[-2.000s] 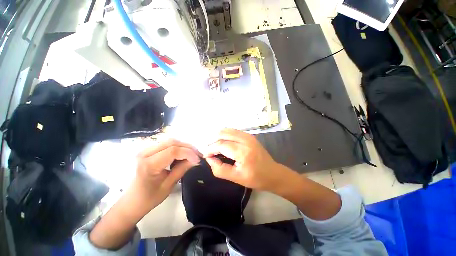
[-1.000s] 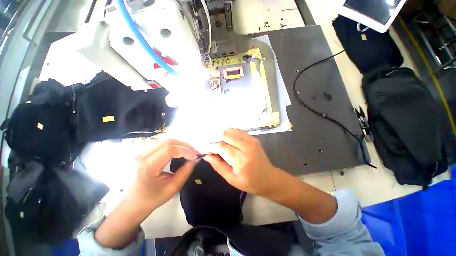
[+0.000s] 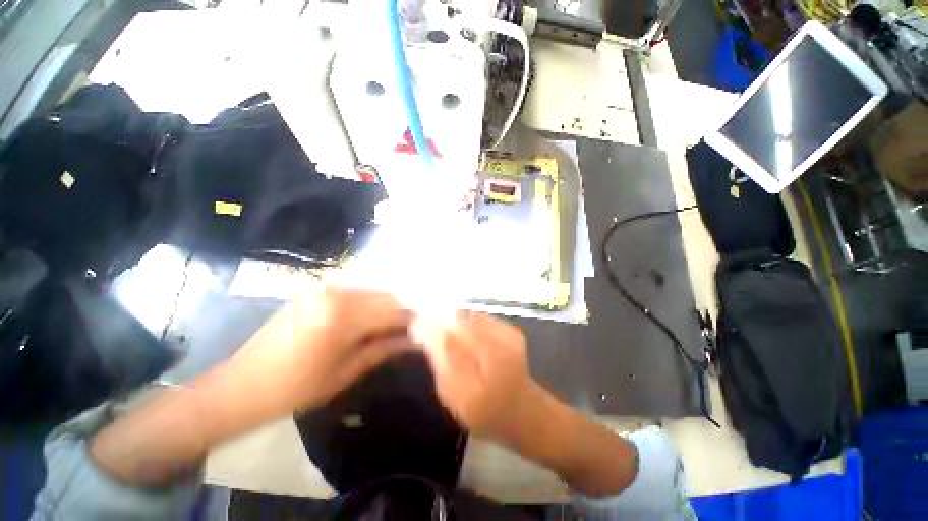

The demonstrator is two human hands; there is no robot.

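Note:
A black bag panel point(image 3: 382, 432) with a small pale-yellow tag hangs below my hands at the table's front edge. My left hand point(image 3: 341, 331) and my right hand point(image 3: 473, 361) meet at the panel's top edge, fingertips pinching it. Both hands are blurred, and glare hides what lies between the fingertips. The sewing machine head point(image 3: 432, 97) stands above my hands. Its needle area is lost in white glare. The clamp plate point(image 3: 555, 234), edged with yellow tape, is right of the glare, with a small orange-pink frame point(image 3: 502, 190) on it.
Black bag pieces point(image 3: 234, 183) with yellow tags lie heaped at left. A black cable point(image 3: 636, 295) curves over the grey plate point(image 3: 636, 356). Thread snips point(image 3: 708, 341) lie beside a larger black bag point(image 3: 778, 356). A tablet point(image 3: 799, 107) is upper right, a blue bin point(image 3: 784, 504) lower right.
The camera view has shifted, showing more of the tablet and machine head. My hands stay together at the panel's top edge and are now blurred. The panel sits lower and further left in the picture.

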